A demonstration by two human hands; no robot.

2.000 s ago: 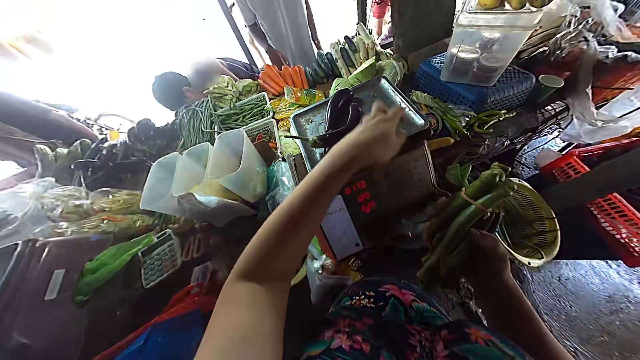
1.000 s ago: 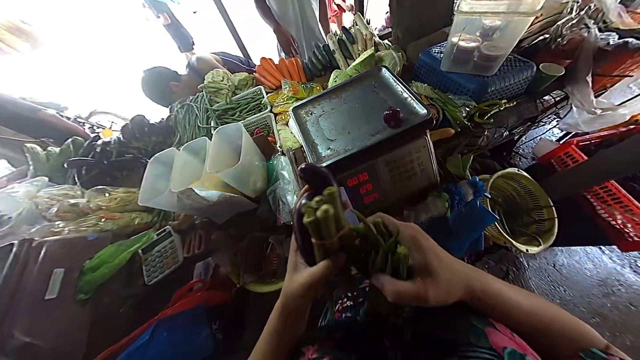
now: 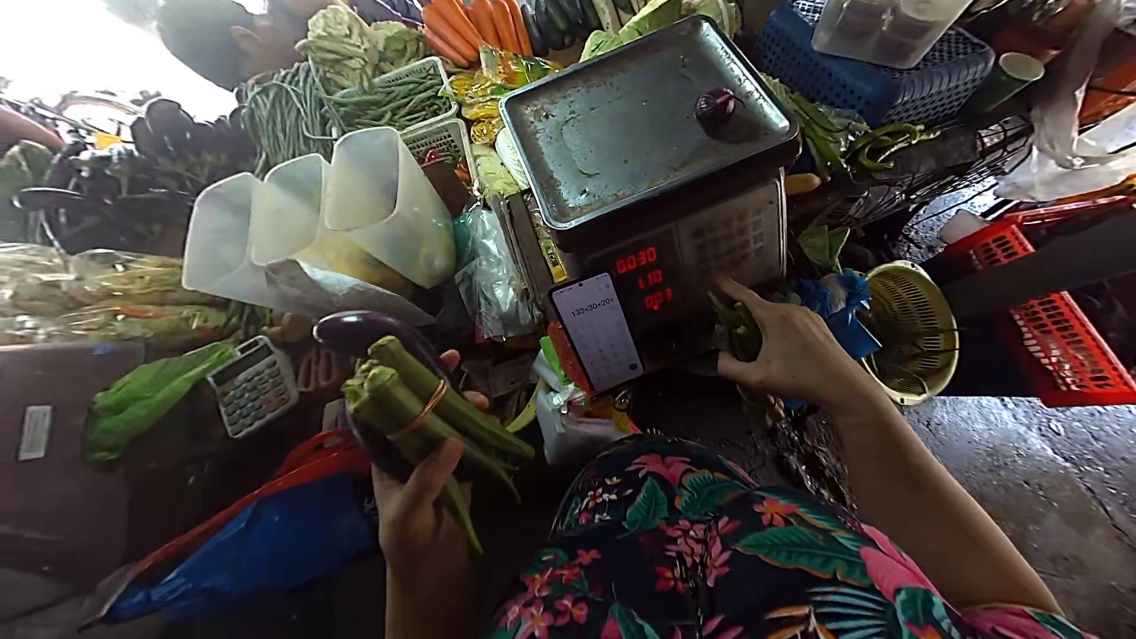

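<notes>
My left hand [image 3: 426, 479] grips a banded bundle of okra [image 3: 426, 413] together with a purple eggplant [image 3: 377, 335] behind it. In my right hand [image 3: 790, 351] are some green vegetables, perhaps okra [image 3: 737, 328], held at the lower right corner of the digital scale; its forefinger reaches toward the scale's keypad [image 3: 728, 235]. A single red onion [image 3: 716, 108] lies on the scale's metal tray [image 3: 612, 133]. Red digits glow on the scale's display [image 3: 645, 277]. A smartphone [image 3: 595, 330] showing a calculator leans against the scale's front.
Translucent plastic containers [image 3: 382, 191] stand left of the scale, with a calculator [image 3: 255, 386] below them. Long beans [image 3: 288, 111] and carrots [image 3: 475, 27] lie behind. A blue basket [image 3: 874, 67], a yellow basket [image 3: 914, 333] and a red crate [image 3: 1056, 311] are on the right.
Both hands were together around the vegetables; now they are apart, my right hand beside the scale. Two seconds ago my right hand held the bundle while my left was over eggplants on the tray.
</notes>
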